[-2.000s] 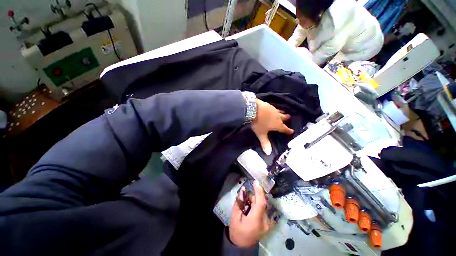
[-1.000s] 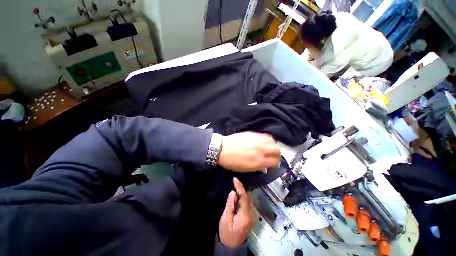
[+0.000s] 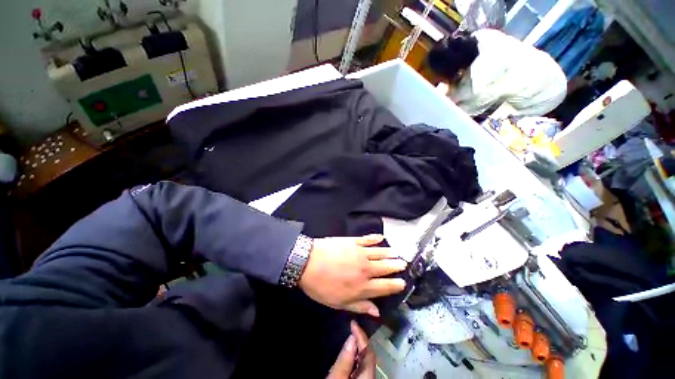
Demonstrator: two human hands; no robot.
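Observation:
Black cloth (image 3: pixel 289 141) spreads over the white table extension and down towards my body, with a bunched pile (image 3: pixel 437 159) behind the needle area. My left hand (image 3: pixel 351 274), with a metal watch at the wrist, lies flat on the cloth just left of the needle area (image 3: pixel 420 268), fingers spread. My right hand (image 3: pixel 355 355) is at the bottom edge, partly cut off, beside the cloth; its grip is hidden. The white overlock machine head (image 3: pixel 477 255) stands right of the hands. A pale plate (image 3: pixel 403 237) shows behind my left fingers.
Orange tension knobs (image 3: pixel 523 329) line the machine front. A dark cloth heap (image 3: pixel 622 259) lies to its right. The extension's white rim (image 3: pixel 474 141) runs behind the cloth. A person in white (image 3: pixel 518 74) bends beyond it. A cream box (image 3: pixel 137 81) stands by the left wall.
My left hand has come down from the cloth pile and now lies flat nearer me. My right hand has moved down to the picture's edge. The pale plate is more exposed.

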